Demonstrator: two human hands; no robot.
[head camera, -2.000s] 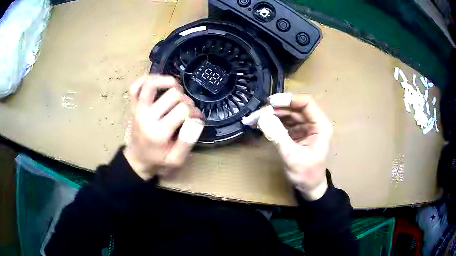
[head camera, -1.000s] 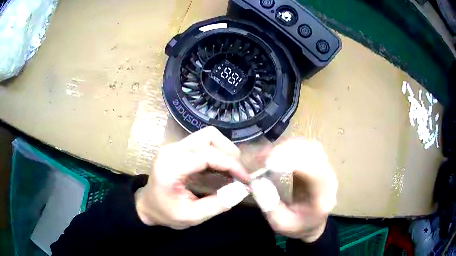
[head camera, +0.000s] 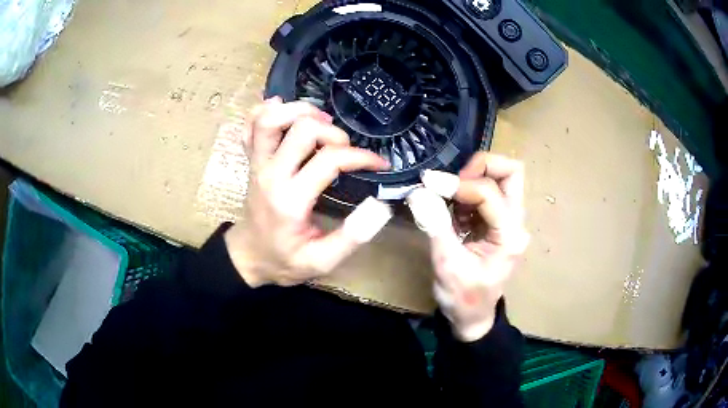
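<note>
The round black fan (head camera: 456, 88) lies on the bench with its lit digital display (head camera: 378, 93) facing up. Its black base (head camera: 511, 48) with round buttons is at the upper right, partly cut off. One white strip (head camera: 358, 9) lies on the far rim. Another white strip (head camera: 395, 191) is at the near rim, its right end at the fingertips of my right hand (head camera: 471, 239). My left hand (head camera: 299, 199) is at the near left rim, fingers apart, its thumb beside the strip. Both hands have whitish coverings on some fingertips.
Tan cardboard (head camera: 591, 215) covers the bench. Loose white strips (head camera: 675, 191) lie at the right. A whitish plastic bag (head camera: 28, 36) is at the upper left. A green surface (head camera: 615, 48) runs behind. Green crates (head camera: 72, 271) stand below the bench edge, with something red (head camera: 619, 384) at lower right.
My hands were together in front of the fan one second ago; they have moved up to its near rim and apart. A white strip now shows there. The fan sits higher in view.
</note>
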